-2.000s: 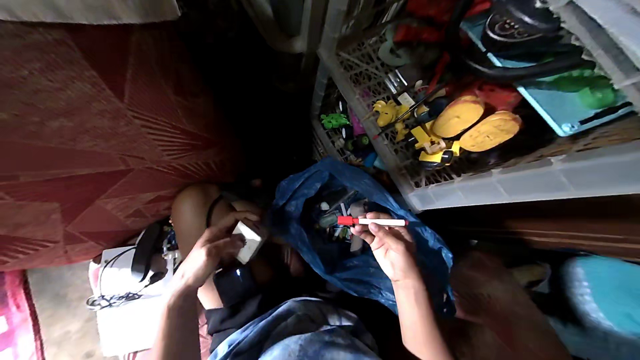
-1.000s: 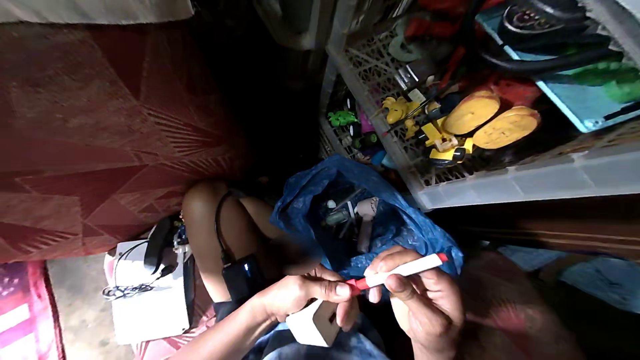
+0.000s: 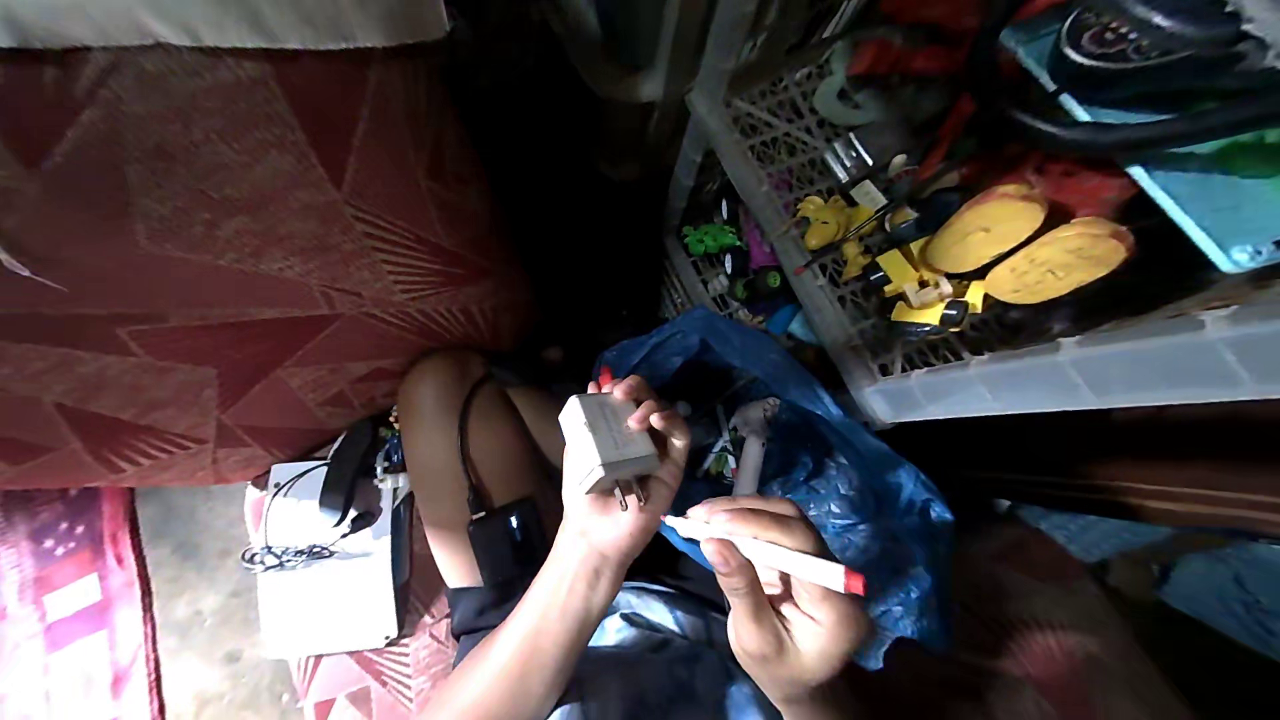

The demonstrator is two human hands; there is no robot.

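Note:
My left hand [image 3: 625, 480] holds a white plug-in power adapter [image 3: 605, 440], its two metal prongs pointing down toward me. A red marker cap [image 3: 605, 376] shows at the fingertips of that hand. In my right hand [image 3: 785, 600] is a white marker pen [image 3: 775, 558] with a red end, uncapped, its tip pointing left toward the adapter. The pen tip is close beside the left wrist; whether it touches is not clear. An open blue plastic bag [image 3: 850, 490] with mixed small items lies just beyond both hands.
A plastic rack [image 3: 1060, 385] at the upper right holds yellow toys [image 3: 825, 222], yellow oval pieces [image 3: 1060, 262] and a light-blue board. A white flat device [image 3: 325, 600] with a black cable lies left of my knee. A red patterned cover [image 3: 250, 250] spans the upper left.
The cap has come off the marker and is now at my left fingers. My left hand has turned the adapter up into view, and my hands have moved apart.

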